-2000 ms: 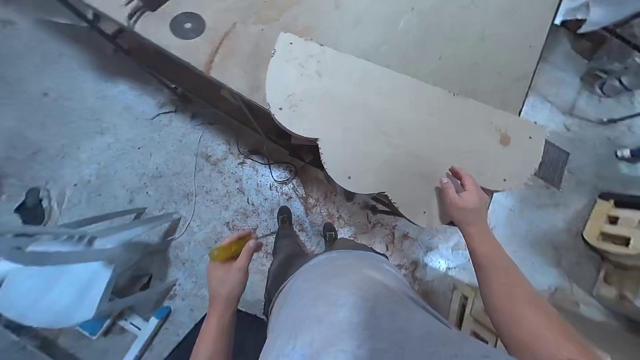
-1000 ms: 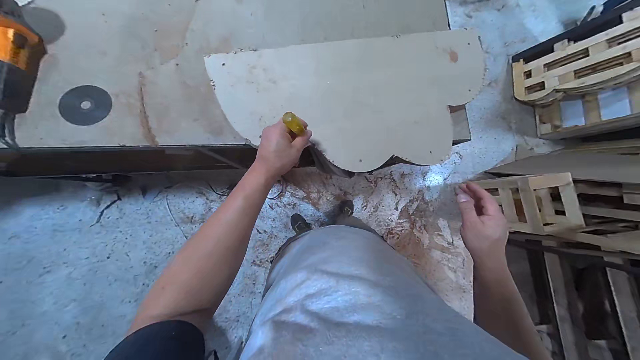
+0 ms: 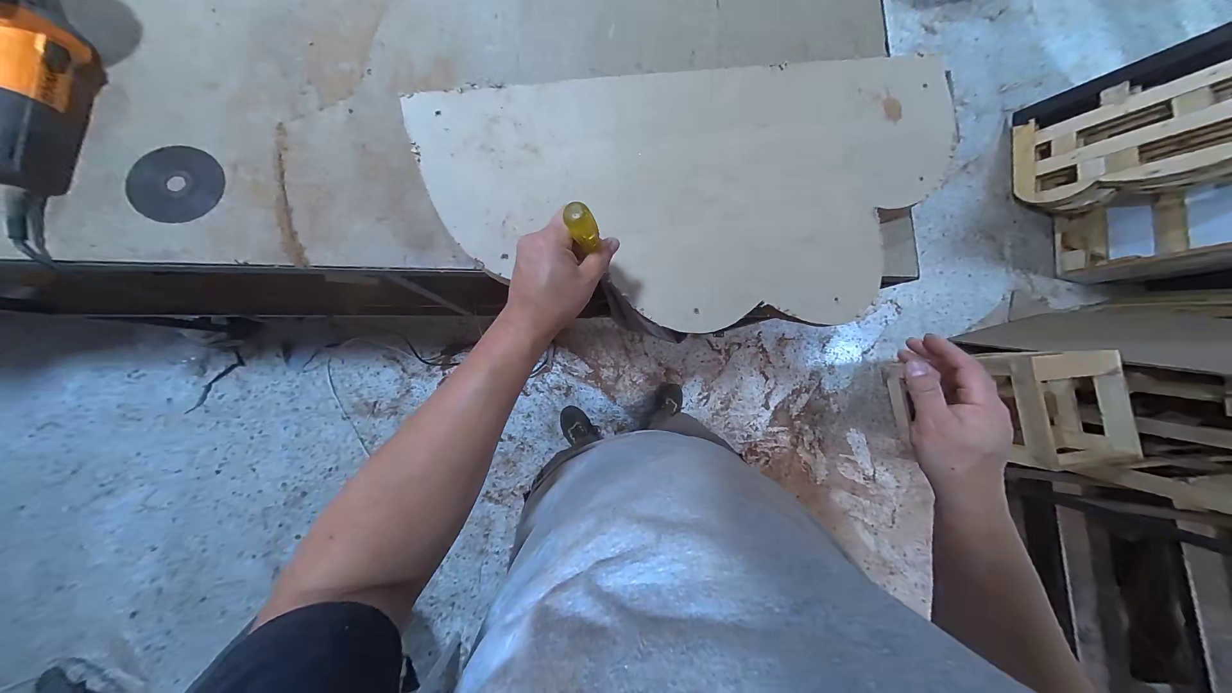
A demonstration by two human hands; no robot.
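Note:
My left hand (image 3: 558,274) is closed around a yellow translucent tool handle (image 3: 581,227), probably a screwdriver's, at the near edge of a thin wooden panel (image 3: 674,183). Its shaft is hidden by the hand. The panel has a scalloped outline and small holes near its rim, and it lies on a workbench top (image 3: 327,192) with its near edge overhanging. To the right of the panel's near corner, my right hand (image 3: 958,414) is in the air with fingers slightly curled and nothing in it.
A dark abrasive disc (image 3: 175,184) lies on the bench at the left, beside an orange and black power tool (image 3: 43,96) with a cord. Wooden slatted frames (image 3: 1136,144) and an open wooden frame (image 3: 1078,409) stand at the right. Reddish dust marks the concrete floor (image 3: 241,462).
My left hand has moved from beside my body to the panel's near edge, still holding the yellow handle. My right hand has let go of the panel. The view has turned.

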